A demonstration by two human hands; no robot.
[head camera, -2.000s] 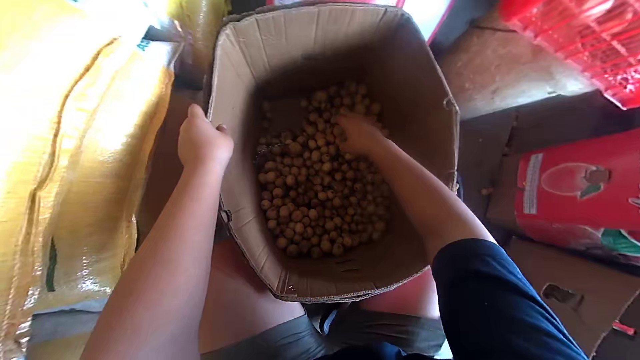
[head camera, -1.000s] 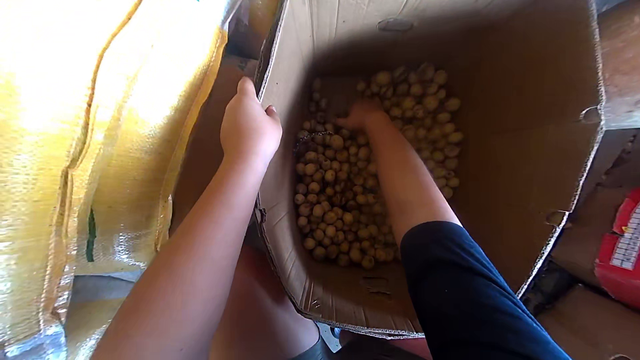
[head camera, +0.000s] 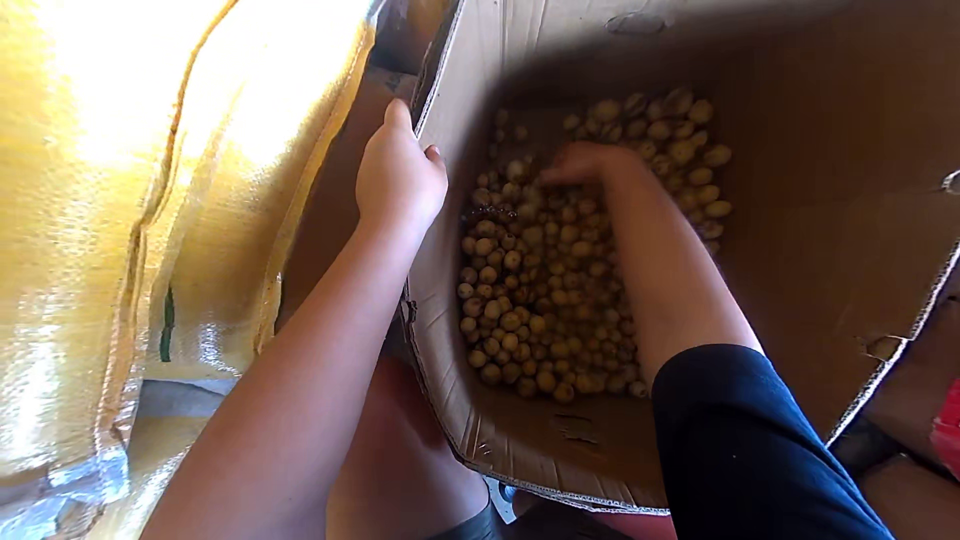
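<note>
A large cardboard box [head camera: 825, 172] stands before me with its top edge toward the camera. Many small round tan fruits [head camera: 517, 322] cover part of its floor. My left hand [head camera: 401, 169] grips the box's left edge, the thumb and a fingertip showing at the rim. Deep inside, my right hand [head camera: 581, 163] is at the upper part of the pile, its fingers among or just over the fruits. Shadow and blur hide whether it holds any of them.
Shiny yellow woven sacks [head camera: 217, 247] fill the left side, close beside my left arm. Brown cardboard lies between the sacks and the box. A red object [head camera: 949, 427] shows at the right edge. My legs are below the box's near side.
The view has moved closer to the box since the earliest frame. My right hand has shifted toward the left within the pile. My left hand stays at the box's left edge.
</note>
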